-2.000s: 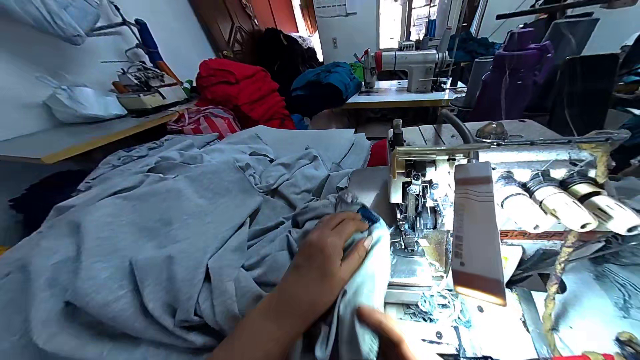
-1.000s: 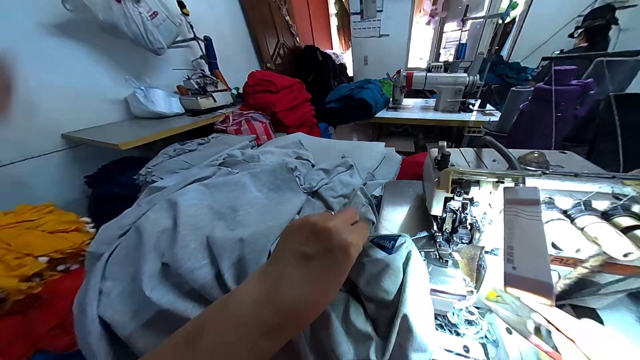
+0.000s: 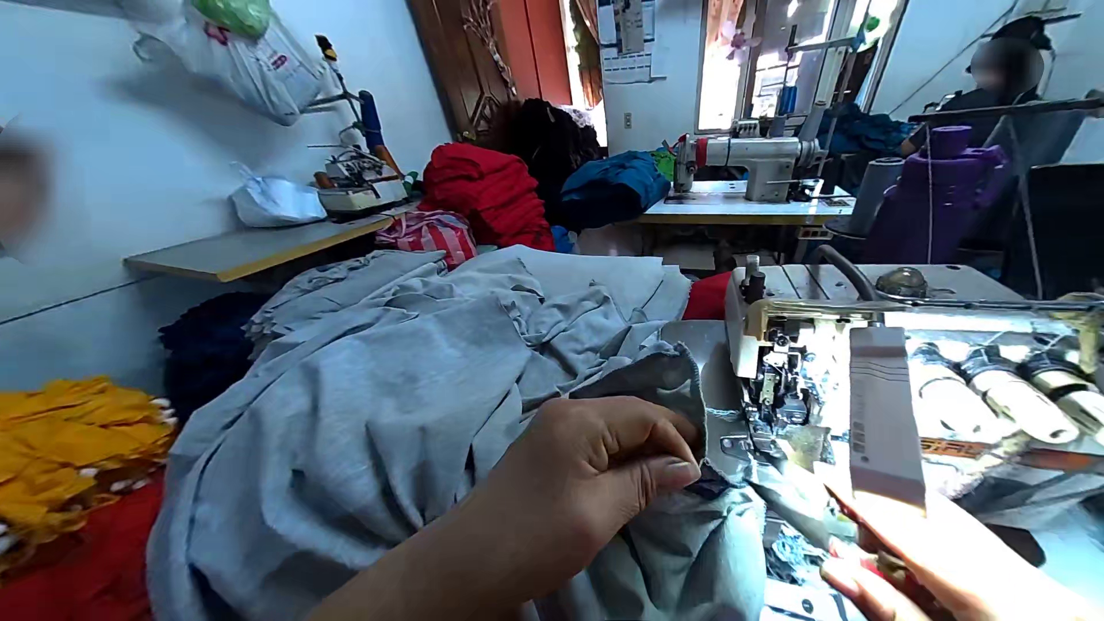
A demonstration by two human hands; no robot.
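Note:
A large heap of light grey fabric [image 3: 414,371] fills the middle of the view. My left hand [image 3: 604,474] pinches the edge of a grey piece, whose overlocked seam rises above the fingers. A small dark blue patch shows on the cloth just below the thumb. To the right stands an overlock sewing machine [image 3: 776,388], its needle area brightly lit. My right hand [image 3: 923,552] is at the lower right, beneath the machine's head, with its fingers around a small reddish tool that is partly hidden; its kind is unclear. Thread scraps [image 3: 793,552] lie between the hands.
White thread cones [image 3: 1000,397] lie on the machine's right, behind a hanging pale card [image 3: 884,414]. Yellow fabric [image 3: 78,448] is piled at left, red fabric [image 3: 483,190] farther back. Another sewing machine [image 3: 750,159] stands on a far table. A person [image 3: 1005,69] sits at the back right.
My right hand, at the bottom edge near the cloth two seconds ago, is now at the lower right. My left hand now holds up an edge of the grey cloth. The view has shifted left.

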